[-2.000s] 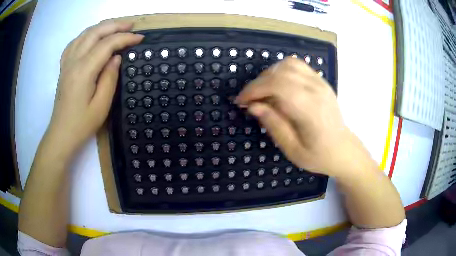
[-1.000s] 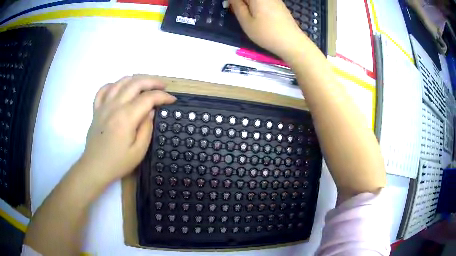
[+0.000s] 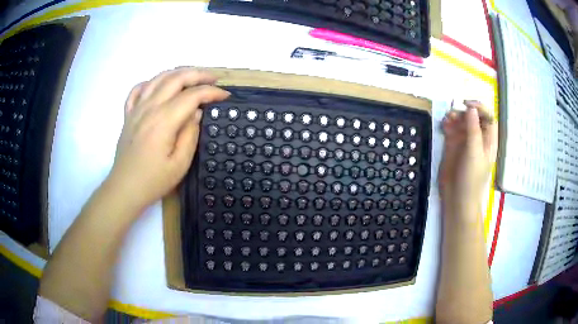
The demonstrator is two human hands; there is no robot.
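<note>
A black blister tray lies before me on a cardboard sheet. Its round pockets hold rows of small cylindrical parts with shiny tops, brightest in the back rows. My left hand rests on the tray's back left corner, fingers over the edge, with no part seen in it. My right hand is to the right of the tray, above the white bench, fingertips pinched together around a small pale part, blurred.
A second blister tray lies at the back. A pink pen and a ballpoint pen lie between the trays. A side blister tray is at the left edge. White pocket trays stand at the right.
My right hand has moved from over the second tray back to the right side of the near tray. My left hand stays at the tray's corner. The view has shifted.
</note>
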